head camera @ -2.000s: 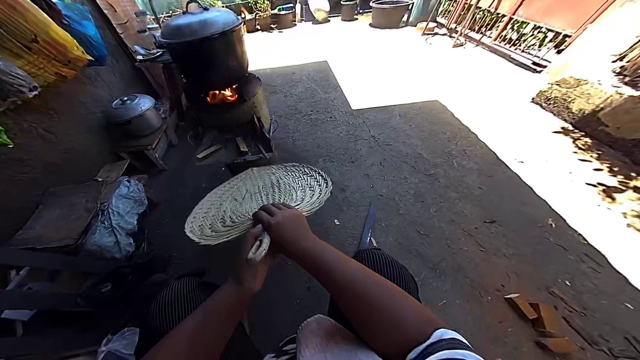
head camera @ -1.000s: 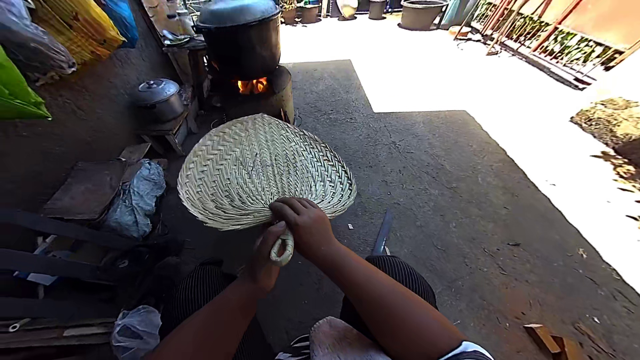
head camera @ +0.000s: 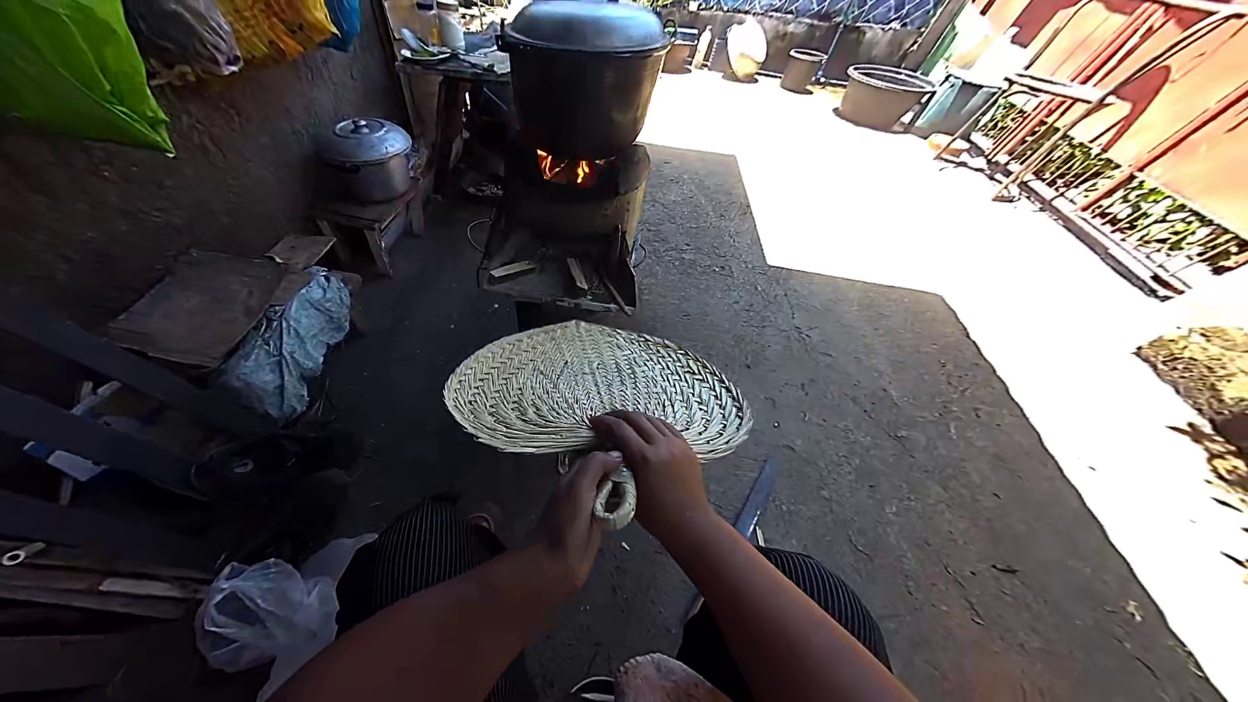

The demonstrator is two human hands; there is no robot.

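A woven palm-leaf hand fan [head camera: 585, 380] is held out over the ground, its blade tilted nearly flat and pointing away from me. Around its handle, just left of the looped end, my left hand [head camera: 575, 507] is closed. My right hand [head camera: 653, 463] grips the base of the blade where it meets the handle. Beyond the fan, flames [head camera: 568, 170] burn in a stove [head camera: 575, 210] under a large dark pot with a metal lid [head camera: 585, 27]. Short wood pieces [head camera: 513, 270] lie on the tray at the stove's front.
A smaller lidded pot [head camera: 367, 161] stands on a low wooden stool [head camera: 366, 219] at the left wall. A long blade [head camera: 757, 499] lies by my right knee. Plastic bags [head camera: 268, 609] are at my left. Buckets [head camera: 882, 97] and a metal frame [head camera: 1063, 93] stand farther back.
The fan's blade has tilted from facing me more fully, one second ago, to nearly flat. Both hands have stayed on it. The view has shifted somewhat left.
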